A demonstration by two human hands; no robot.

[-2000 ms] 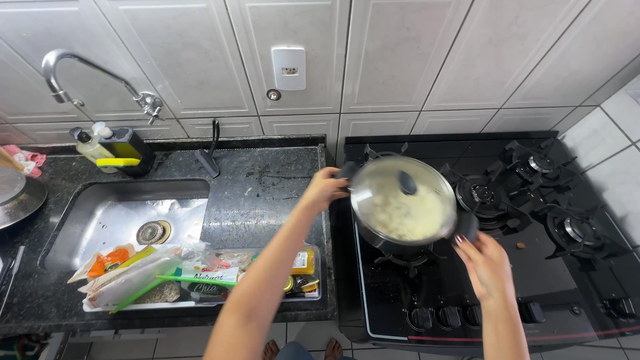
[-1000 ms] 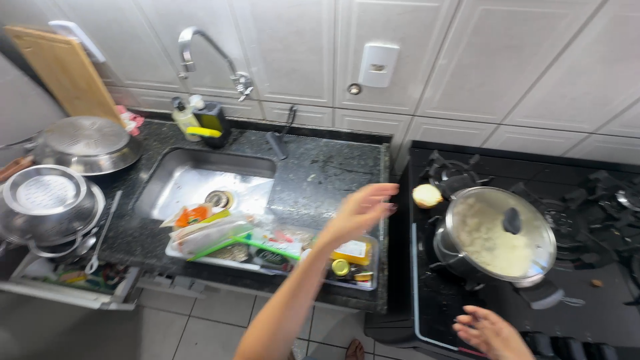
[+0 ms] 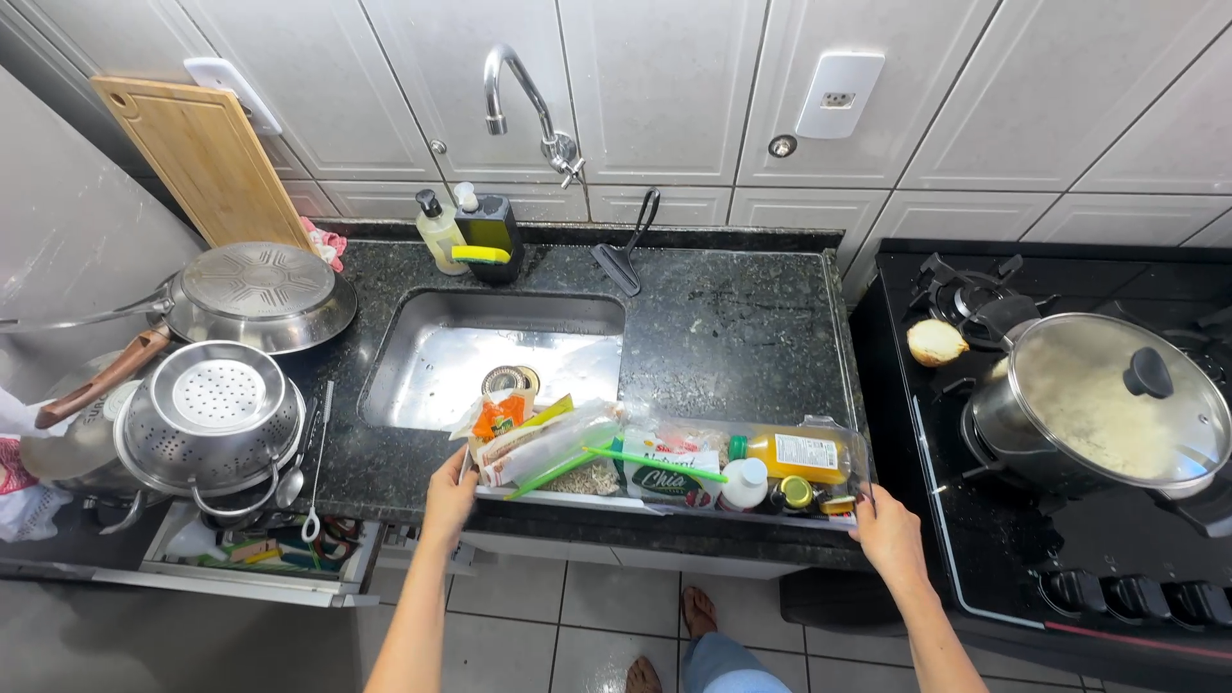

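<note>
My left hand [image 3: 450,496] grips the left end of a clear plastic bin [image 3: 664,507] at the front edge of the granite counter, and my right hand [image 3: 881,525] grips its right end. Packets fill the bin's left side, one of them orange [image 3: 502,416]. A chia bag [image 3: 669,472] lies near its middle, crossed by a green clip strip [image 3: 654,463]. Towards the right are a white-capped bottle [image 3: 744,484], a yellow-orange bottle [image 3: 797,453] and a jar with a gold lid [image 3: 794,493].
A lidded steel pot [image 3: 1107,404] stands on the black gas cooktop beside a halved onion [image 3: 936,343]. Behind the bin are the sink [image 3: 433,358] and a squeegee [image 3: 621,265]. At left stand a colander [image 3: 217,423], an upturned pan [image 3: 258,289] and an open drawer [image 3: 250,577].
Both hands have left the pot, which they held two seconds ago, and now hold the bin's two ends. The view has swung left.
</note>
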